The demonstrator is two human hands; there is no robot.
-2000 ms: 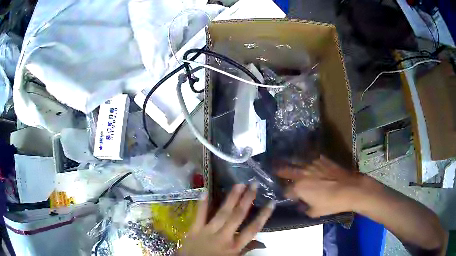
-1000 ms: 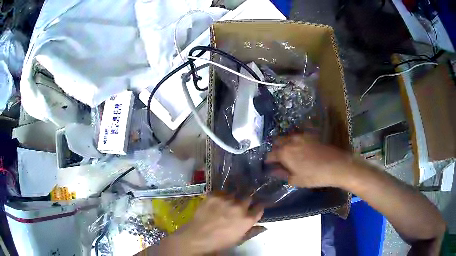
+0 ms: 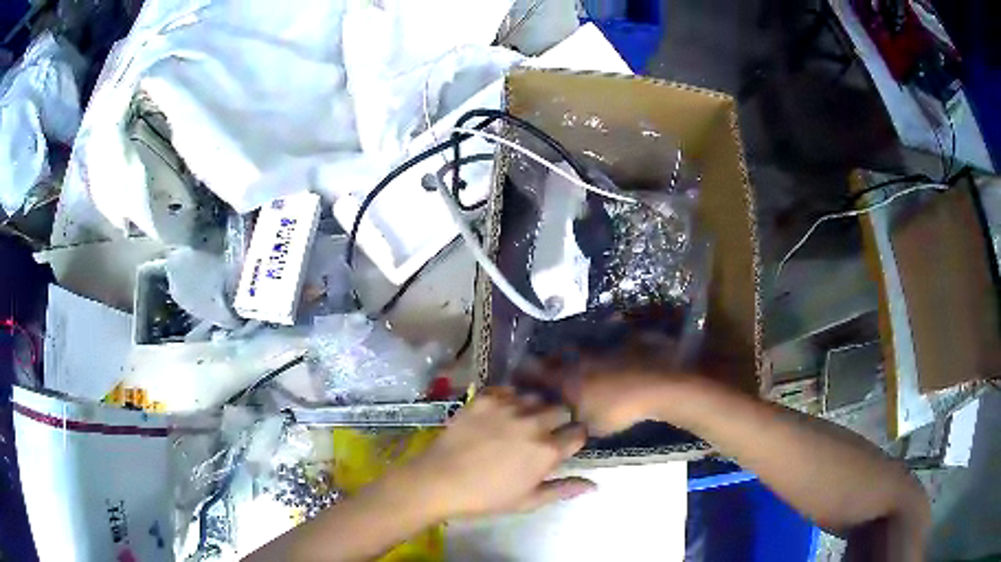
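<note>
The open brown carton (image 3: 727, 198) stands in front of me, lined with a clear plastic bag (image 3: 678, 176). Small shiny metal parts (image 3: 648, 258) lie in it at the right. A white power strip (image 3: 558, 253) with cables lies inside at the left. My left hand (image 3: 510, 452) is at the carton's near left edge, fingers bent over it; what the fingertips touch is hidden. My right hand (image 3: 615, 402) reaches in from the right beside the left fingertips. It is blurred and its fingertips are hidden low in the carton.
A small white box (image 3: 278, 259) with blue print and crumpled clear plastic (image 3: 368, 362) lie left of the carton. The white machine head (image 3: 93, 467) is at lower left, beside loose snap parts (image 3: 307, 489) and yellow plastic (image 3: 373, 461). A blue bin (image 3: 768, 516) is at lower right.
My right hand has moved left and nearer to me, beside my left hand. My left hand has moved from spread fingers to bent ones. The carton appears shifted slightly in view.
</note>
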